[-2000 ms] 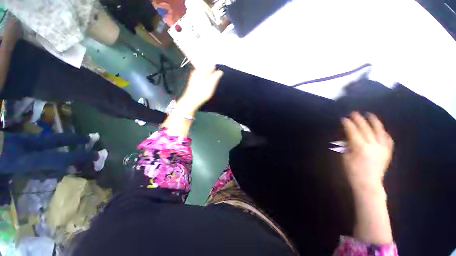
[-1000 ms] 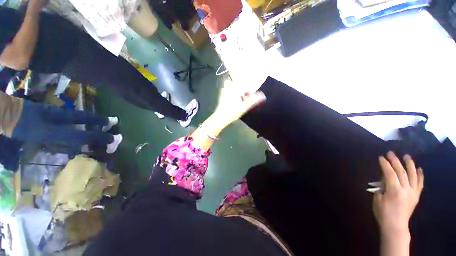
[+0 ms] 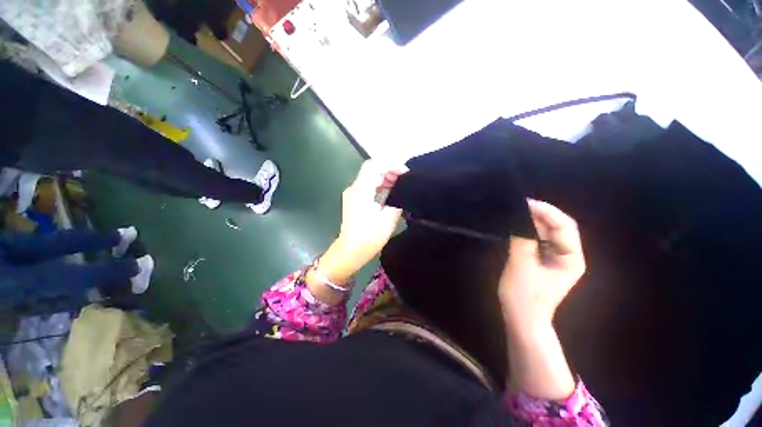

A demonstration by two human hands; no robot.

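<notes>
A large black garment [image 3: 635,250] covers much of the white table, with a narrower part, perhaps a sleeve, stretched between my hands. My left hand [image 3: 368,217] grips the end of this part near the table's near-left edge. My right hand [image 3: 543,267] pinches the cloth further right, fingers curled. The snips' blades do not show clearly in my right hand now. A thin dark cord or edge [image 3: 576,106] curves over the table behind the garment.
The white table [image 3: 468,75] has a dark flat object [image 3: 418,17] at its far side. Beyond the left edge are a green floor [image 3: 309,167], a person's dark-trousered legs [image 3: 142,146], another person's blue-trousered legs [image 3: 67,250], a black stand [image 3: 244,117] and a tan cloth heap [image 3: 109,350].
My right hand has moved left from lying on the garment to pinching it. The narrow part is now folded back and held up between both hands. The snips' blades no longer show.
</notes>
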